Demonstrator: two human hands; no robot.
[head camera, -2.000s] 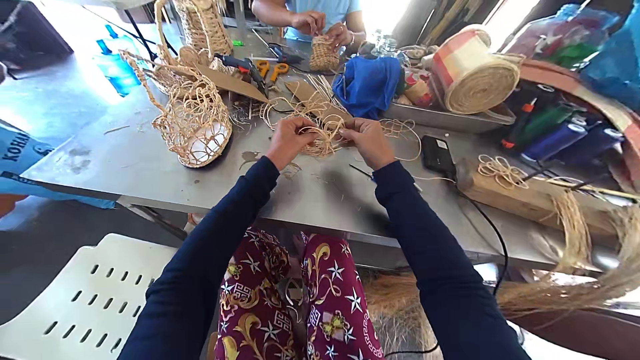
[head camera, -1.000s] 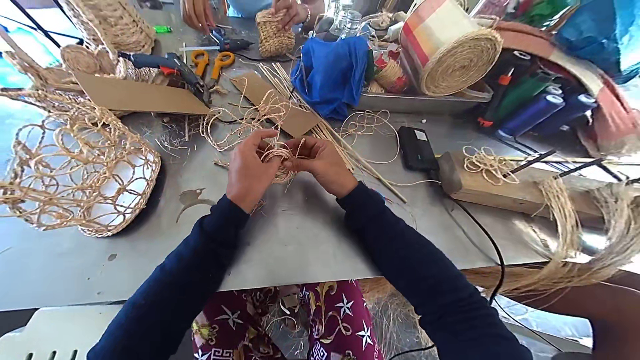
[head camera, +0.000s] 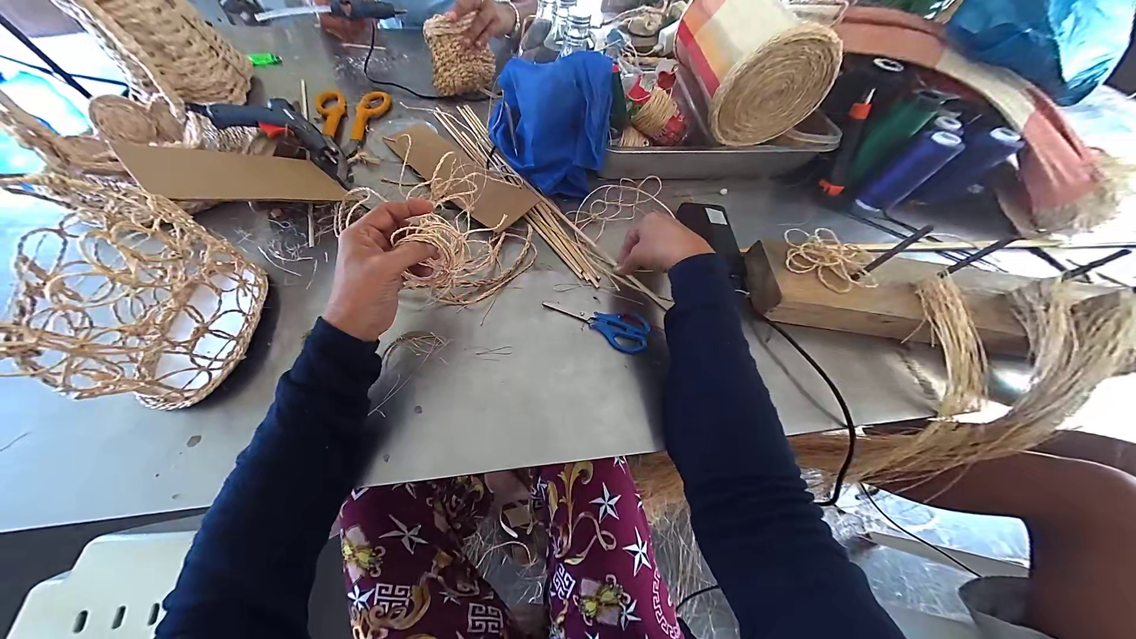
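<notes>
My left hand (head camera: 377, 262) pinches a tangle of thin fiber cord (head camera: 453, 253) above the metal table. To the right, my right hand (head camera: 658, 241) rests with curled fingers at the ends of a bundle of thin reed sticks (head camera: 559, 240); whether it grips a stick or strand cannot be told. Small scissors with blue handles (head camera: 619, 330) lie between my forearms. Loose cord loops (head camera: 621, 202) lie beyond my right hand. A looped, open-work woven basket (head camera: 133, 302) with a pale base lies on its side at the left.
Cardboard pieces (head camera: 231, 174), a glue gun (head camera: 293, 129) and orange-handled scissors (head camera: 355, 115) lie at the back left. A blue cloth (head camera: 555, 115), metal tray (head camera: 710, 161) and thread spools (head camera: 914, 169) stand behind. A wooden block (head camera: 887, 297) bears fiber at right. Another person's hand (head camera: 486, 19) holds a small woven piece.
My hands have moved apart; one second ago they were together at the cord. My right hand has moved right to the reed sticks. The blue-handled scissors now show. The view has shifted closer to the table.
</notes>
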